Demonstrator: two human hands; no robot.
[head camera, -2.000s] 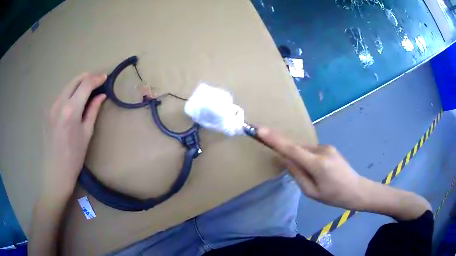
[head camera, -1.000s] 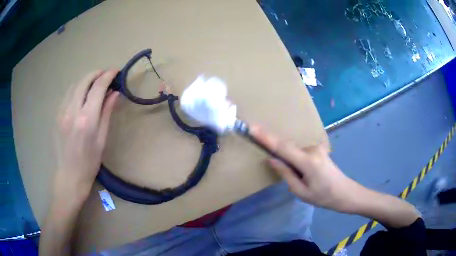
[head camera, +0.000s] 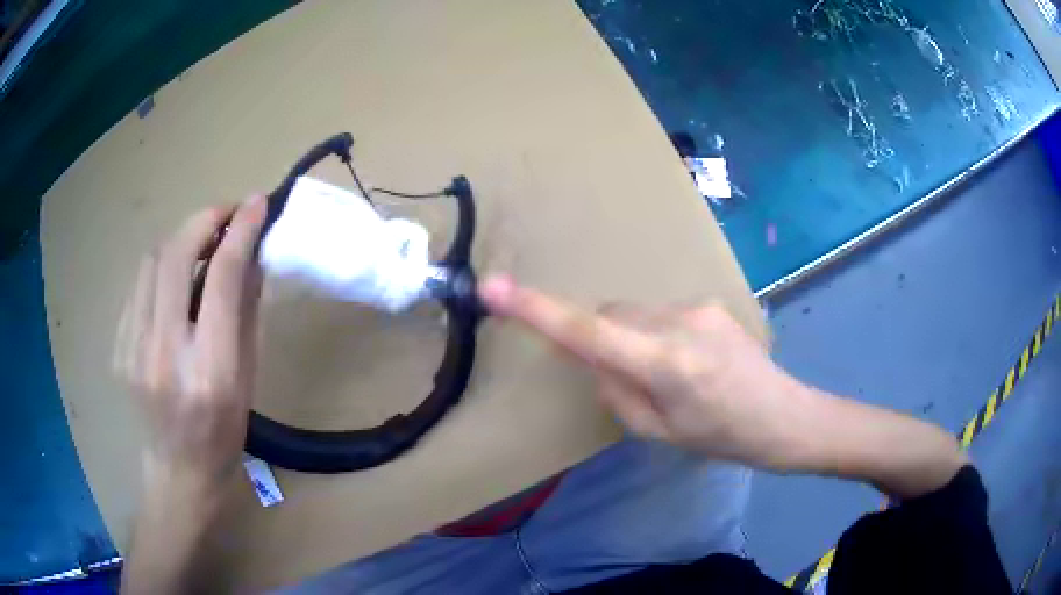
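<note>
The black headphone frame (head camera: 337, 451) lies on the cardboard sheet (head camera: 559, 151), its thick headband curved toward my body. A thin dark wire spans its upper ends. My left hand (head camera: 204, 320) holds the frame at its left joint, which the fingers and hammer head partly hide. My right hand (head camera: 686, 378) grips the padded hammer (head camera: 343, 244), index finger stretched along its shaft. The hammer's white head is over the frame's left ring, beside my left fingertips. Whether it touches the frame is not clear. Most of the handle is hidden by the hand.
A small white label (head camera: 263, 482) lies on the cardboard beside the headband. Another label (head camera: 710, 178) is on the teal surface (head camera: 745, 93) at the right, with clear scraps beyond it. Yellow-black floor tape (head camera: 1010, 363) runs at the far right. My lap is at the bottom.
The hammer head has moved left, from the right ring to the left ring. The frame's right ring has swung outward, away from the left one. My left hand stays at the left joint.
</note>
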